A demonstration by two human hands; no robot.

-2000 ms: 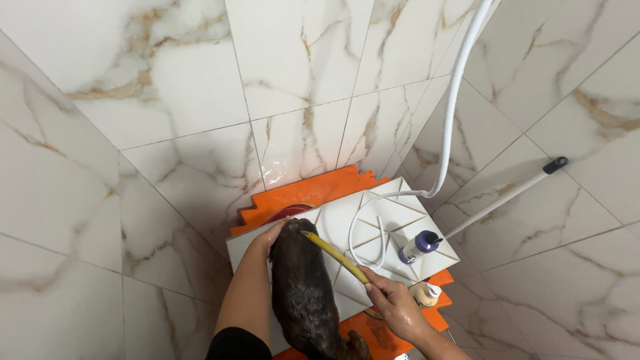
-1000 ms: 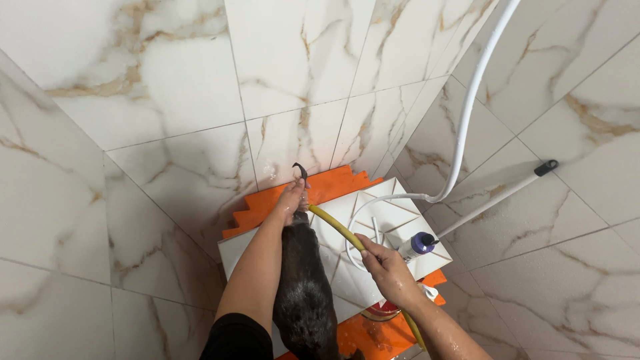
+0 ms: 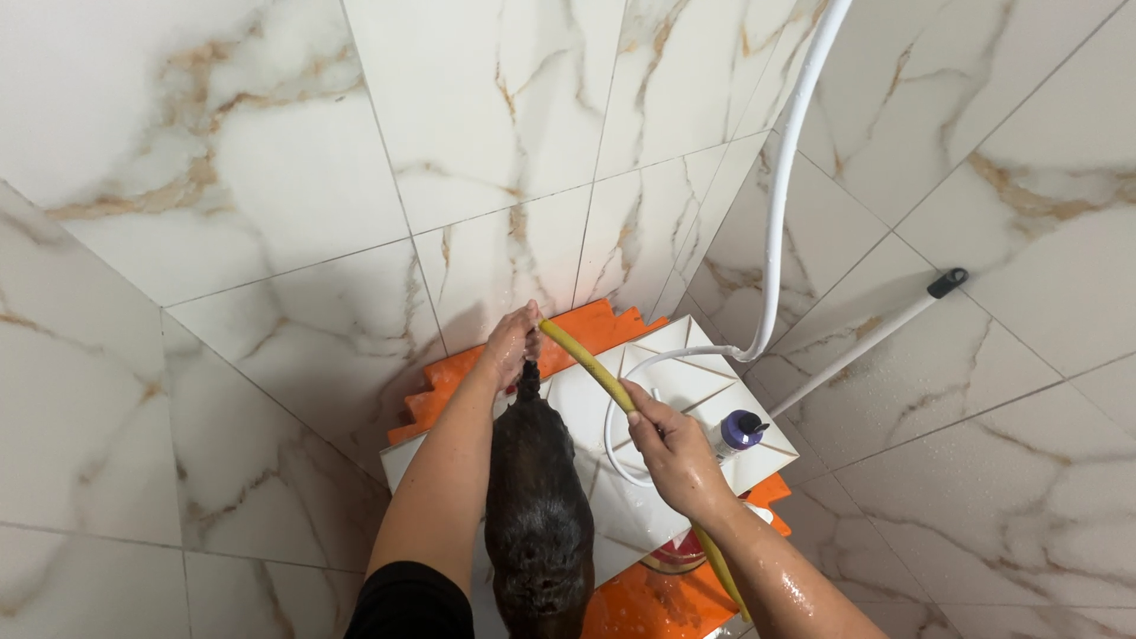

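A small black-furred animal (image 3: 540,506), its coat wet, is on a white tiled slab (image 3: 652,506); whether it is a cat or a dog I cannot tell. My left hand (image 3: 515,342) is closed around its thin raised tail (image 3: 529,380) at the far end of the body. My right hand (image 3: 679,448) grips a yellow hose (image 3: 590,362), whose open end is beside my left fingers. The hose runs back beneath my right forearm. Just right of my right hand stands a bottle with a purple top and black cap (image 3: 742,430). The animal's head is not visible.
A white hose (image 3: 779,195) hangs from above and loops on the slab. A white pole with a black end (image 3: 865,351) leans against the marbled tile wall at right. Orange boards (image 3: 657,603) lie under the slab, with a red round container (image 3: 676,555) near my right forearm.
My left hand has moved from beside the animal's body up to its tail. The tail's curled tip, which stuck out above my fingers one second ago, no longer shows.
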